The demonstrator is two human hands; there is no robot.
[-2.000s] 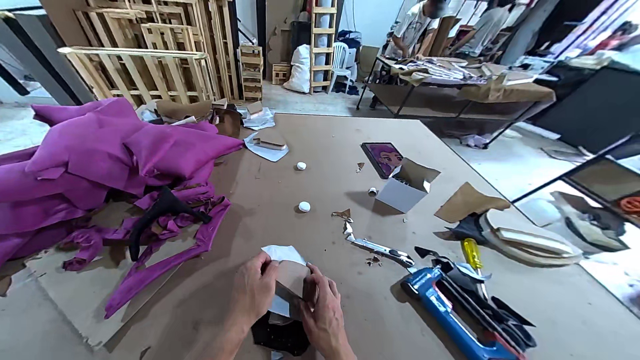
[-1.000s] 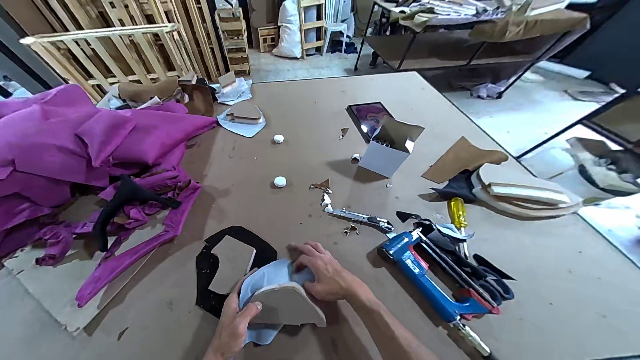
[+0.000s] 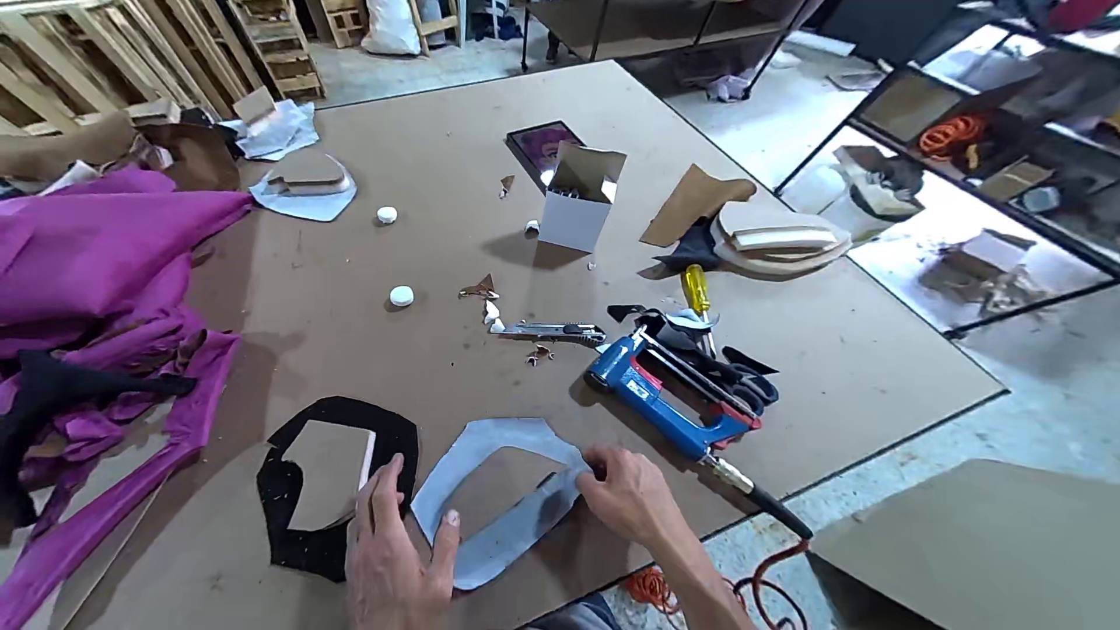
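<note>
A light-blue ring-shaped material piece lies flat at the table's near edge, its middle cut out. My right hand pinches its right edge between thumb and fingers. My left hand spreads its fingers between that ring and a black fabric ring, the thumb over the blue ring's left side. Inside the black ring rests a flat board piece, partly hidden by my left fingers. Whether my left hand grips anything is not clear. Beyond the hands lie a snap-off utility knife and a blue pneumatic stapler.
Magenta upholstery material is heaped at left. Two white round pieces sit mid-table, near an upright small box. A yellow-handled screwdriver and stacked padded pieces are at right. The stapler's orange hose hangs over the table edge.
The light-blue piece, bunched in both hands with a board piece one second ago, now lies spread as a ring. My hands have moved apart, and the left is now beside the black ring.
</note>
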